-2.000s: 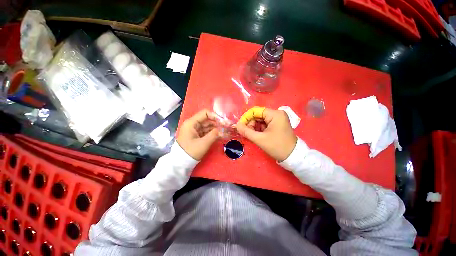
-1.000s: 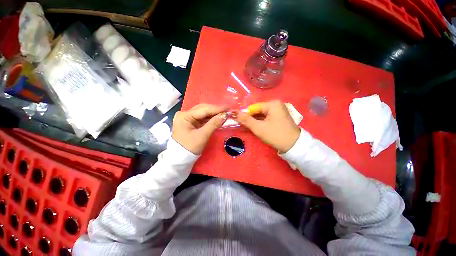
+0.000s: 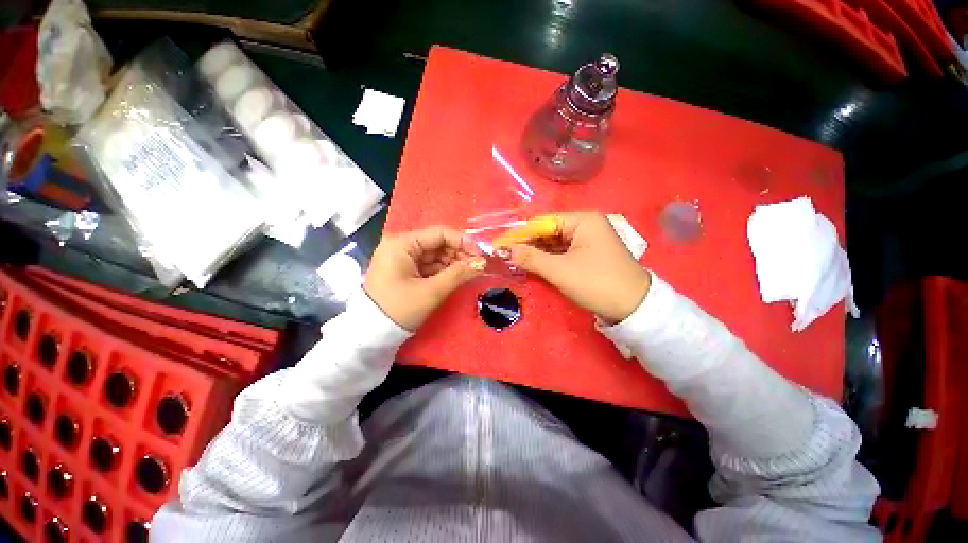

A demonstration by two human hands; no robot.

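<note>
A round dark glossy disc (image 3: 499, 309) lies on the red work mat (image 3: 701, 339), just below my hands. My left hand (image 3: 422, 274) and my right hand (image 3: 573, 260) meet above it, thumbs and fingertips pinching a piece of clear film (image 3: 495, 222), seen mainly by its glare lines. A yellow finger cot (image 3: 539, 228) covers a finger of my right hand. The film's edges are hard to make out. A white folded cloth (image 3: 628, 235) lies partly behind my right hand.
A clear bottle (image 3: 573, 125) stands behind my hands. A greyish disc (image 3: 680, 222) and a crumpled wipe (image 3: 798, 260) lie right. A strip with pale circles (image 3: 271, 125) and a plastic bag (image 3: 170, 175) lie left. A red parts tray (image 3: 90, 408) holds dark discs at lower left.
Both hands keep hold of the film; the fingertips have shifted slightly and the film's glare has changed. The dark disc stays on the mat.
</note>
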